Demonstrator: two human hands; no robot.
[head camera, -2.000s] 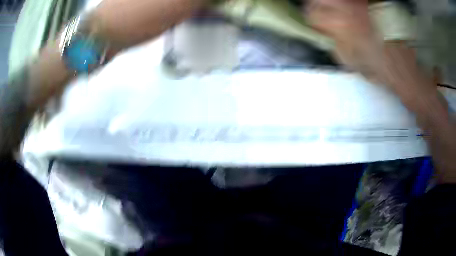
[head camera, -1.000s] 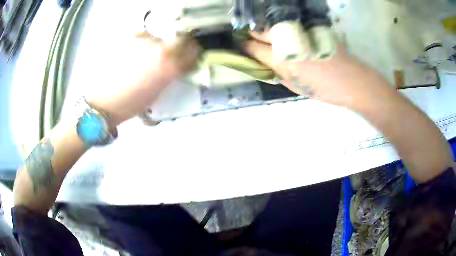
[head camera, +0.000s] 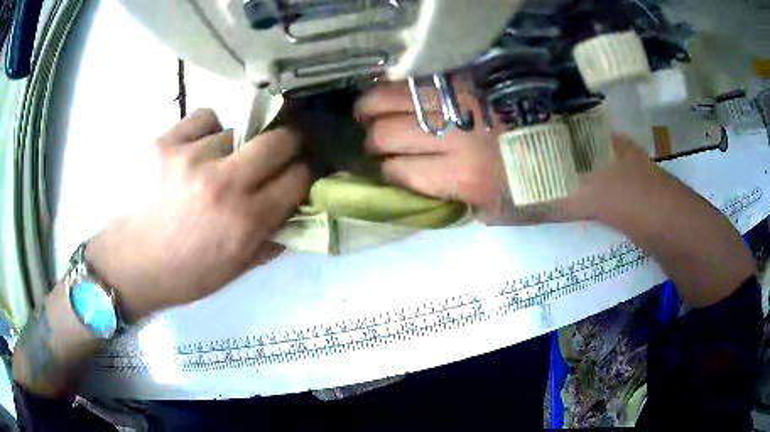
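A pale green garment piece (head camera: 384, 205) lies under the machine head (head camera: 338, 42), its yellower olive inner face bunched toward me and a seam running down the pale part. My left hand (head camera: 224, 194), with a watch on the wrist, grips the cloth left of the needle area; a pale end of cloth sticks up between its fingers. My right hand (head camera: 439, 156) presses on the cloth from the right, its fingers partly behind wire thread guides (head camera: 439, 105). The needle and presser foot are hidden in dark shadow between my hands.
Ribbed cream tension knobs (head camera: 539, 164) stand just above my right wrist. Long pale green folds (head camera: 38, 169) lie at the table's left. A printed scale (head camera: 405, 321) runs along the white table's front edge. A blue crate (head camera: 555, 380) with crumpled grey-green pieces is below right.
The view has shifted closer to the machine head, and the printed scale shows clearly. Both hands remain at the cloth; my left fingers now hold up a pale end of it.
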